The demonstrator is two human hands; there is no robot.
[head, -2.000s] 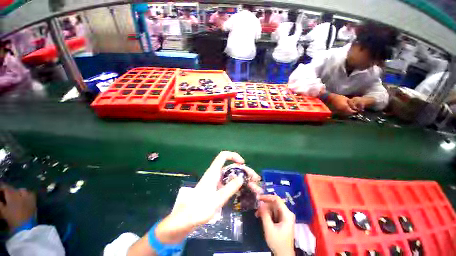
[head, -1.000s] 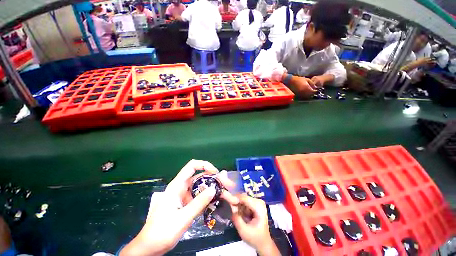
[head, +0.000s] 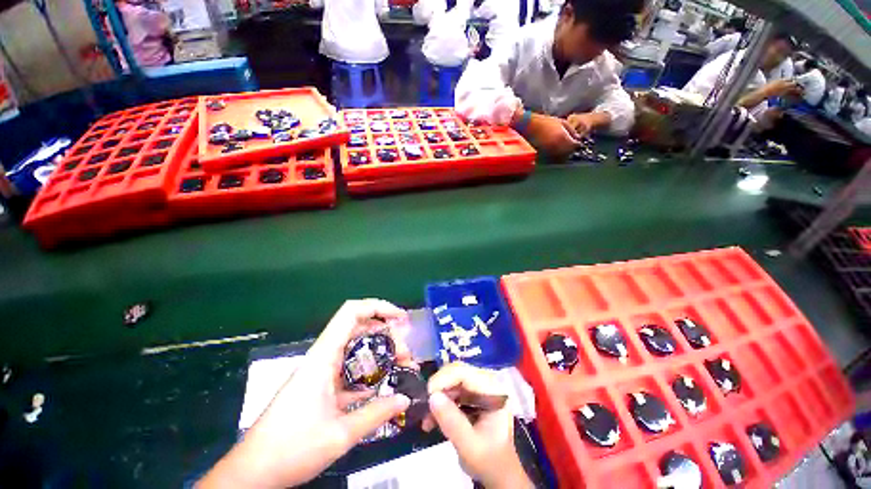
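My left hand [head: 329, 401] holds a small round watch case assembly [head: 369, 360], open side up, with a silvery rim and circuit parts inside. A thin black disc [head: 409, 384] is beside the case, between my two hands. My right hand [head: 470, 420] is at its right side, fingers bent around a slim brown stick, likely tweezers [head: 485, 401], with the fingertips at the disc. Which fingers bear the disc is hard to tell. A blue parts bin [head: 468, 325] with small whitish strips stands just behind my right hand.
A near red compartment tray [head: 659, 287] with black round units is at the right. Red trays [head: 435, 172] are stacked across the green bench [head: 286, 244]. A person in white [head: 544, 81] works opposite. White paper [head: 411, 470] lies under my hands.
The view has swung right. My left thumb has moved off the case's inside, and the case now shows open. The black disc now shows beside it, at my right fingertips.
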